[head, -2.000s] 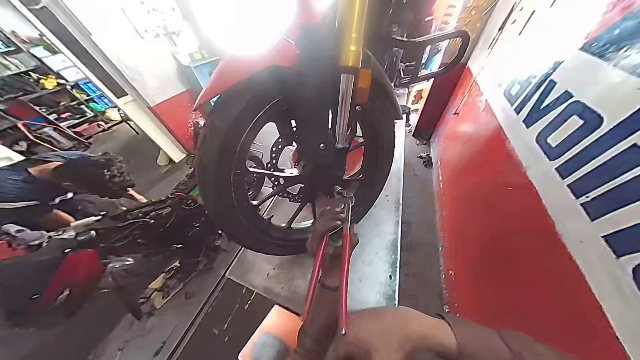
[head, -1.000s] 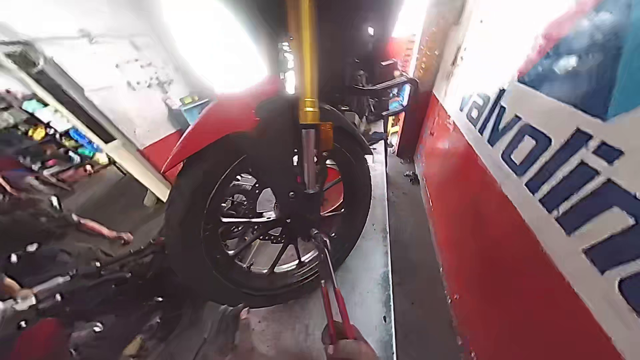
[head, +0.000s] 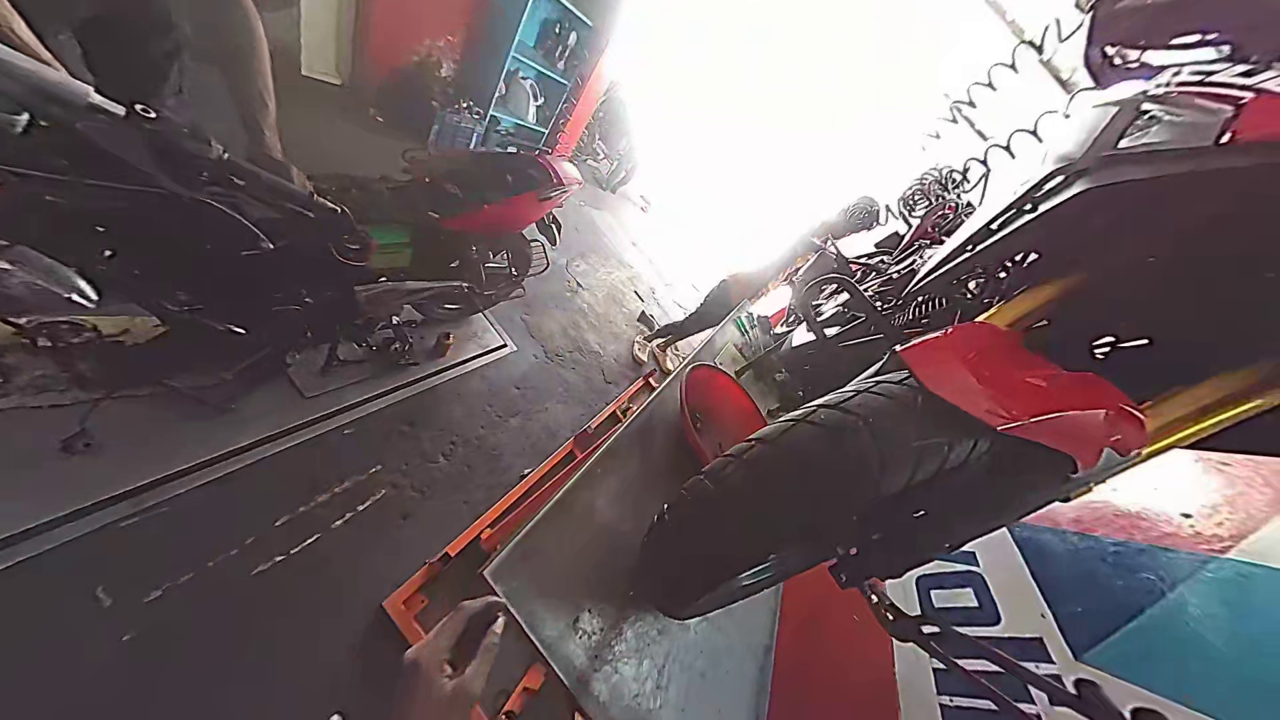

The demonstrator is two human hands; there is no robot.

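Observation:
My left hand [head: 455,655] is low in the view, fingers curled but apart, beside the corner of a metal lift platform [head: 640,590] and its orange frame [head: 430,600]. Nothing shows in its grasp; whether it touches the platform edge is unclear. My right hand cannot be made out. A motorcycle front tyre [head: 800,500] sits over the platform under a red front fender [head: 1020,390]. On the wheel's far side, a dark two-armed tool, apparently the pliers [head: 960,650], slants from near the hub to the lower right.
Another motorcycle [head: 250,240] stands at left, with a person's arm [head: 255,90] behind it. A red disc-shaped object [head: 715,410] is beside the tyre. A painted wall [head: 1150,600] borders the lower right. Farther back are a blue shelf [head: 530,70] and a person's shoes [head: 655,350].
The view has swung widely to the wheel's tread side. A second ago a hand held the red pliers handles by the hub; that hand no longer shows. My left hand is now by the orange frame.

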